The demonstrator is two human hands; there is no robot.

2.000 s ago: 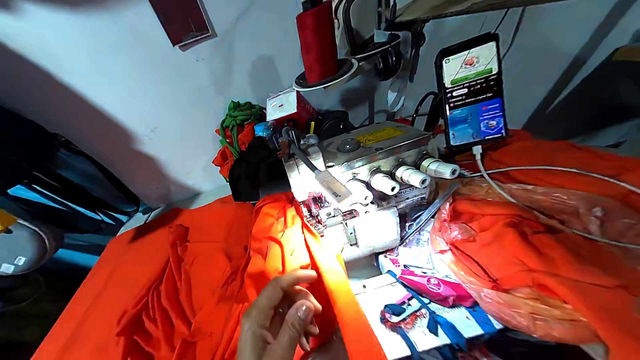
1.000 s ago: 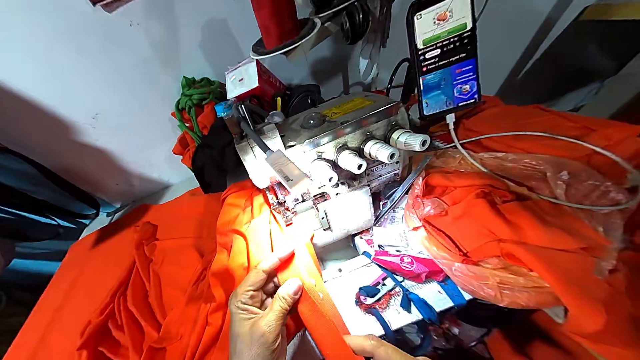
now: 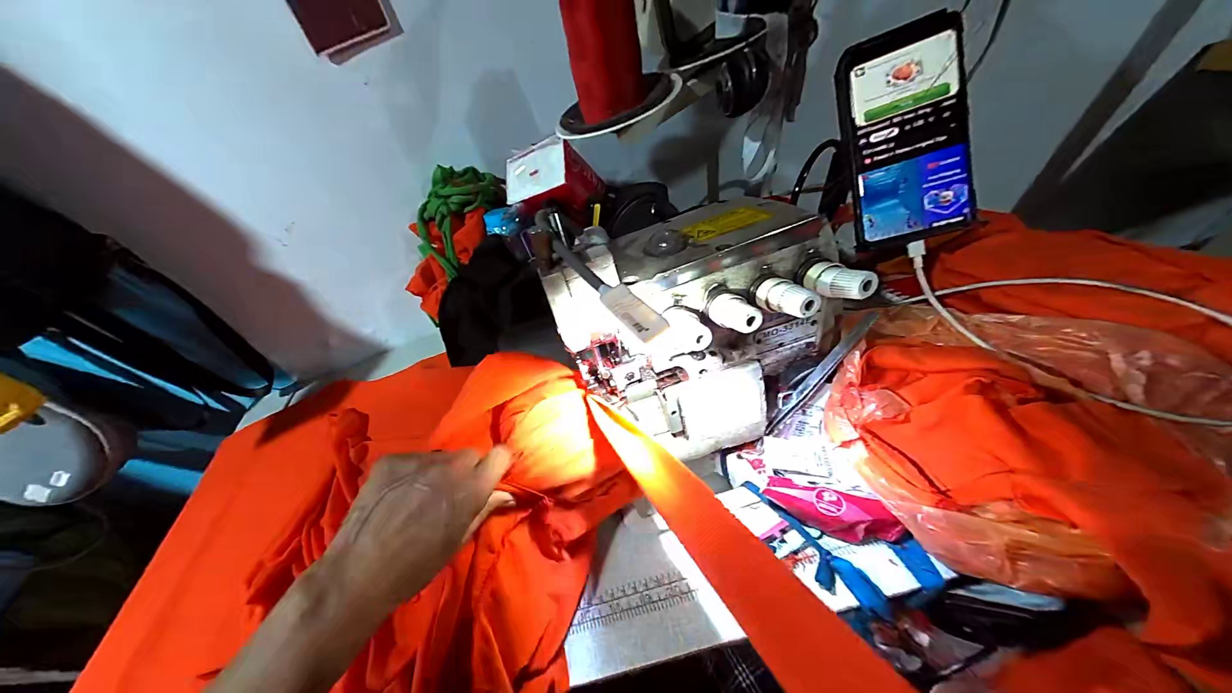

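My left hand (image 3: 419, 515) grips bunched orange fabric (image 3: 525, 577) just left of the needle area of an overlock sewing machine (image 3: 712, 260). The machine's lamp lights the fabric brightly there. From the presser foot area an orange fabric strip (image 3: 712, 529) runs taut down to the bottom right edge of the view. My right hand is out of view. More orange fabric (image 3: 279, 481) lies in folds under and beyond my left forearm.
A cone of red thread (image 3: 602, 58) stands behind the machine. At right, a phone (image 3: 910, 135) with a white charging cable (image 3: 972, 332) stands above a clear plastic bag (image 3: 1001, 539) of orange fabric. A pink packet (image 3: 833, 505) and blue strips lie near the machine.
My left hand has moved left and now holds bunched fabric, turned with its back up. The orange strip now stretches away from the machine. Fingers seen low in the middle one second ago are gone.
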